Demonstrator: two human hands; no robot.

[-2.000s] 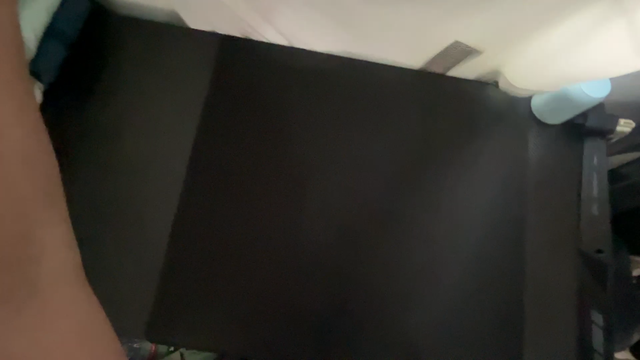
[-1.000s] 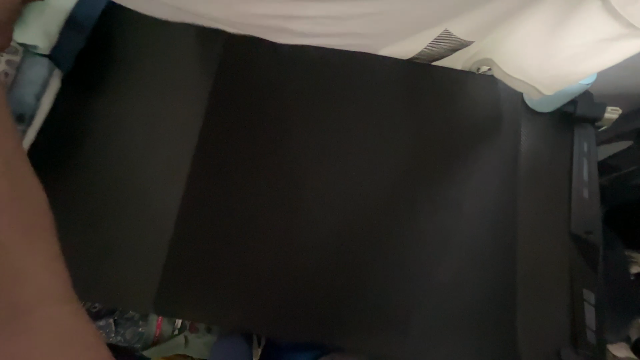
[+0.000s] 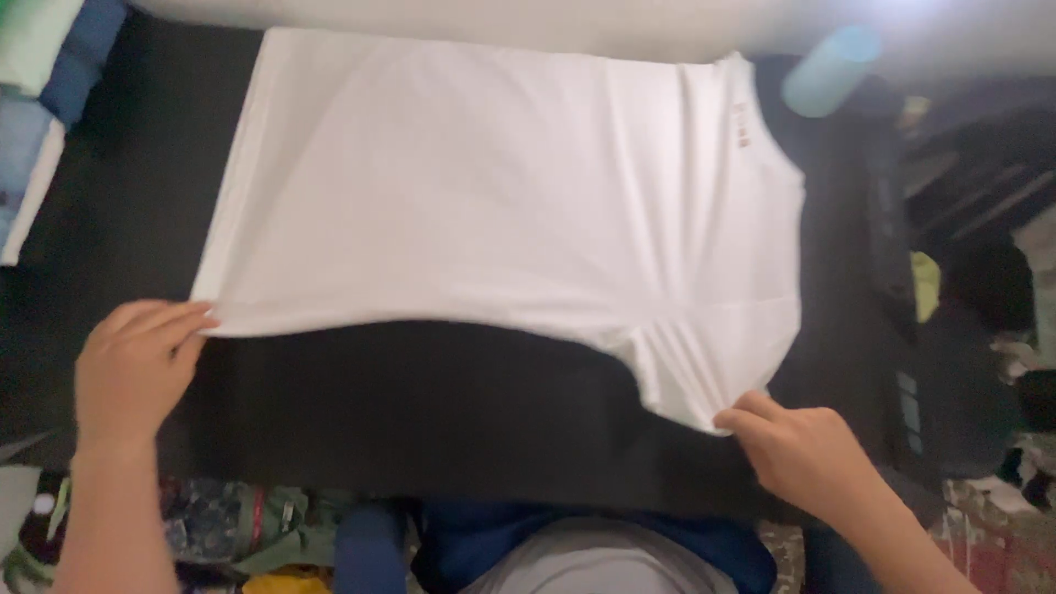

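Observation:
A white short-sleeved shirt lies spread sideways over a black work surface, its hem toward the left and its neckline toward the right. My left hand pinches the near corner of the hem. With my right hand I grip the end of the near sleeve, where the cloth bunches into creases. Small reddish print shows near the collar. The far side of the shirt reaches close to the back edge of the surface, and no far sleeve can be seen.
Folded blue and pale green cloths sit at the far left. A light blue cylindrical object stands at the back right. Along the near edge, below the surface, are piled clothes in several colours. Dark items crowd the right side.
The white shirt now lies across the black surface, which was bare in the middle before. Both hands have come into view holding it; earlier only an arm showed at the left.

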